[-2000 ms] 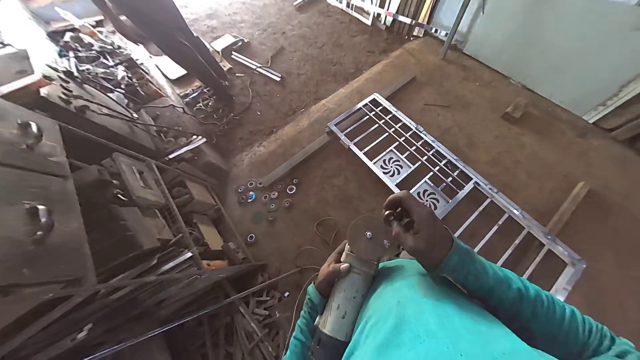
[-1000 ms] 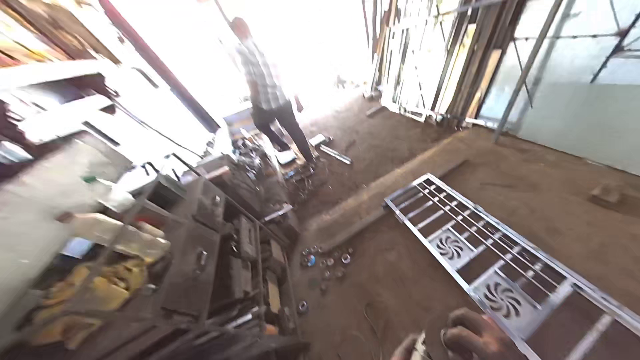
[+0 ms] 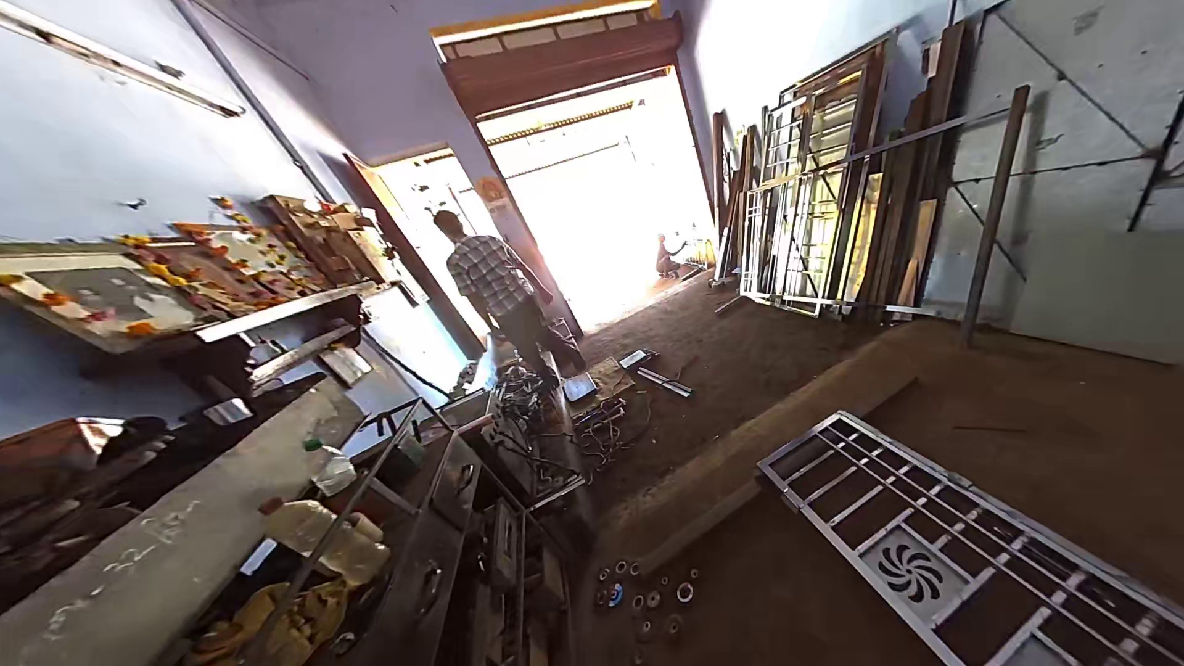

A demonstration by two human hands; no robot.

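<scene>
Neither of my hands shows in the head view now, so what they hold is hidden. A metal grille frame [image 3: 832,499] with bars and a pinwheel-patterned panel [image 3: 910,572] lies on the dark floor at the lower right, its near end cut off by the view. Left of it, at the bottom centre, several round discs and rings [image 3: 653,599] are scattered on the floor; one has a blue face. The angle grinder is out of view.
A metal drawer cabinet [image 3: 444,555] and plastic bottles [image 3: 328,546] stand at the lower left. A person in a checked shirt [image 3: 492,276] is near the doorway, by tangled cables [image 3: 527,398]. Another person [image 3: 666,257] crouches farther off. Metal frames [image 3: 805,185] lean at the back right.
The view has swung up and left, taking my hands out of sight. Two seconds ago my left hand was on an angle grinder and my right hand was beside its disc.
</scene>
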